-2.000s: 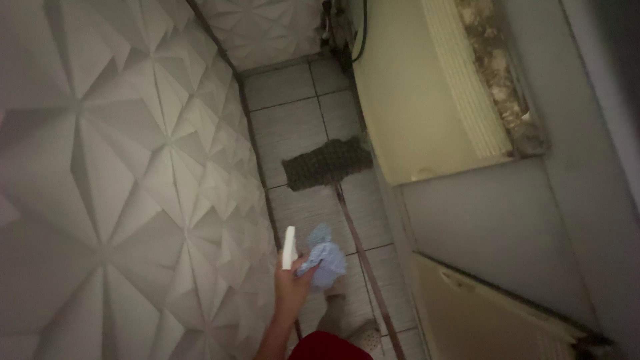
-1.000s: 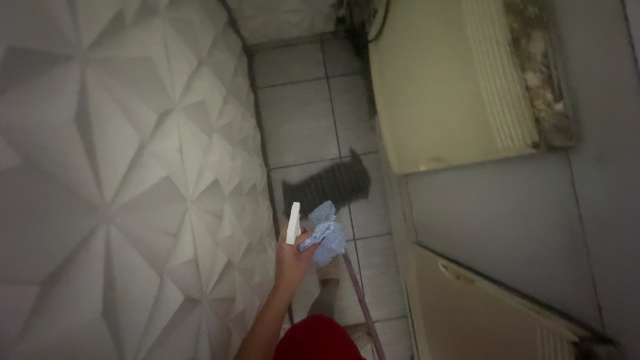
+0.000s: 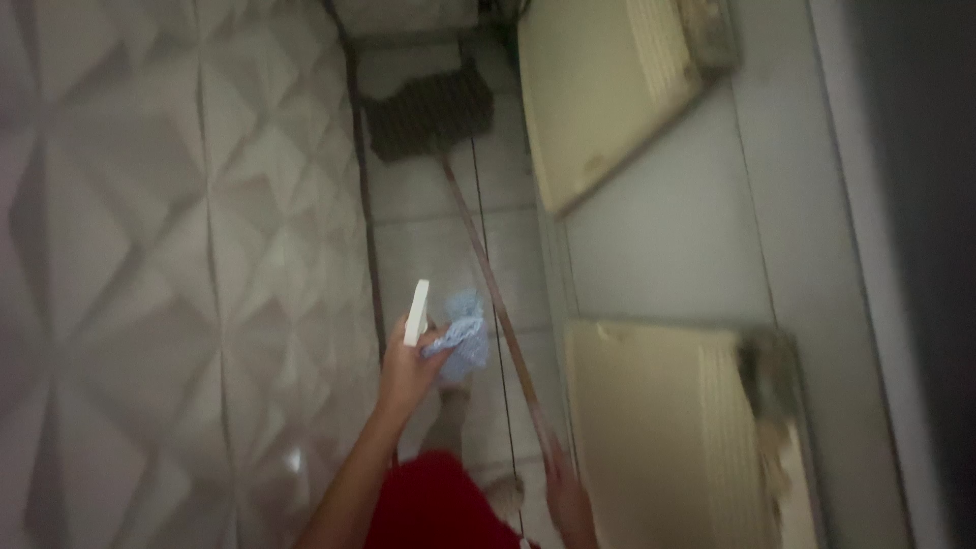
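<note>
My left hand [image 3: 412, 362] holds a flat white object [image 3: 417, 313] upright, together with a crumpled light-blue cloth [image 3: 465, 343]. What the white object is, I cannot tell. At the bottom right my right hand [image 3: 566, 492], blurred, is closed around the lower part of a long thin pole [image 3: 492, 286]. The pole runs up the passage to a dark mop-like head [image 3: 429, 114], which lies on the tiled floor near the far end. My fingers on the pole are not sharp.
A white wall of raised geometric panels [image 3: 137, 252] borders the left side. On the right stands a grey wall or cabinet front [image 3: 663, 252] with two cream-coloured panels, an upper one [image 3: 602, 84] and a lower one [image 3: 648, 427]. Grey floor tiles [image 3: 419, 252] run between them.
The dark head has moved away from me toward the far end of the passage. My right hand has come into view on the pole. My left hand still holds the white object and cloth.
</note>
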